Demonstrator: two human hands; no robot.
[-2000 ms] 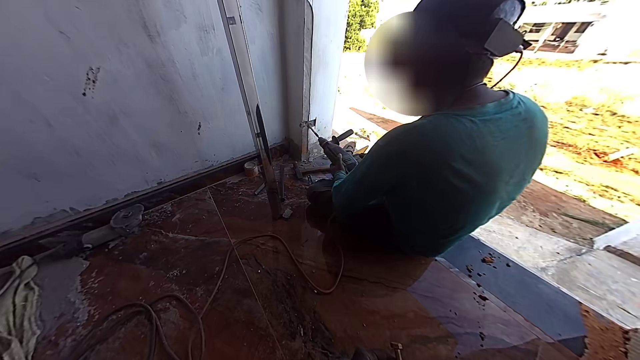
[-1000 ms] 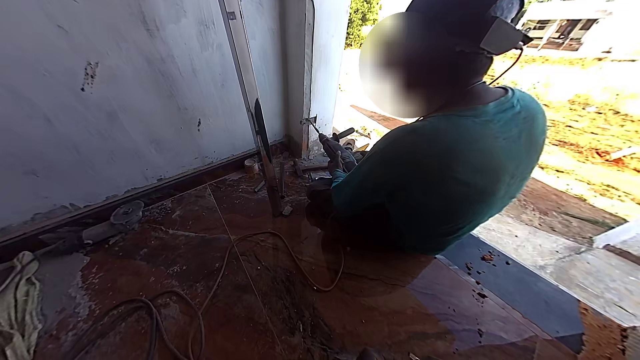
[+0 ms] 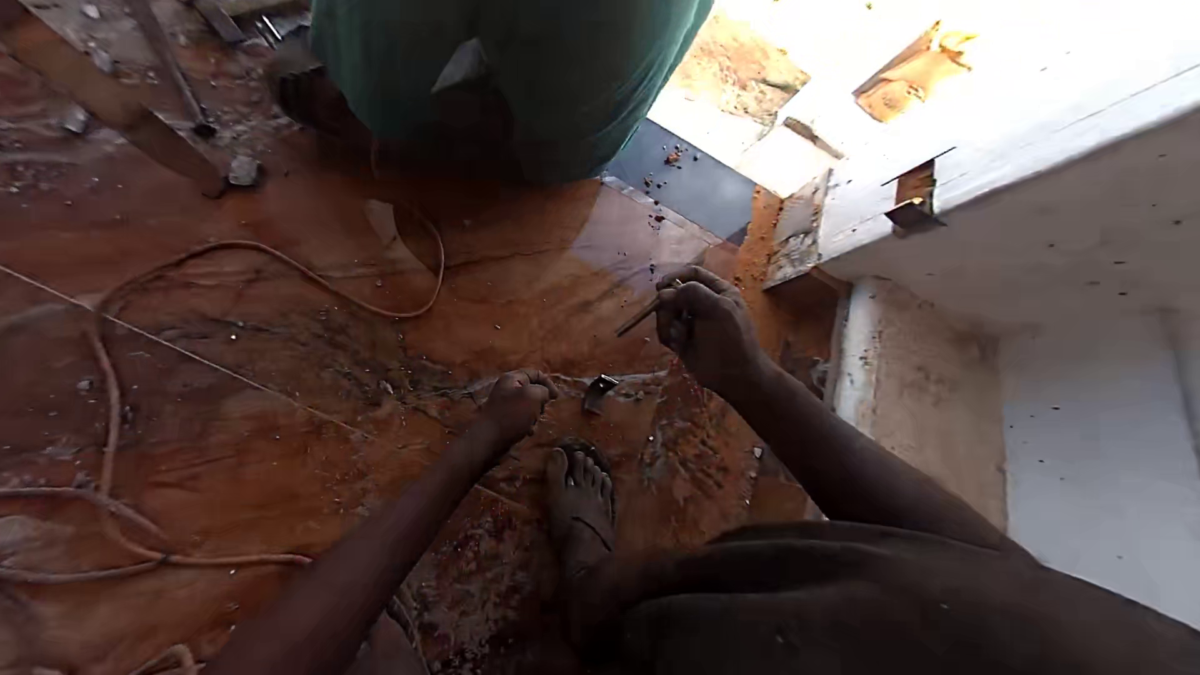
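My right hand (image 3: 705, 323) is closed around a thin metal rod (image 3: 637, 318), whose dark end points down and left. Lower and to the left, my left hand (image 3: 517, 403) has its fingers curled; whether it holds something small is too unclear to tell. Between the hands, a small shiny metal piece (image 3: 602, 384) shows on or just above the reddish floor tiles (image 3: 487, 281), close to my bare foot (image 3: 579, 492).
A co-worker in a green shirt (image 3: 506, 84) is at the top. An orange cord (image 3: 272, 246) loops over the floor at left. Metal bars (image 3: 173, 66) and rubble lie top left. A white wall (image 3: 1097, 412) with a cut opening (image 3: 914, 192) stands at right.
The view has swung far down and to the right. Both my hands and my foot now show; neither hand was visible earlier. The co-worker's head is out of view.
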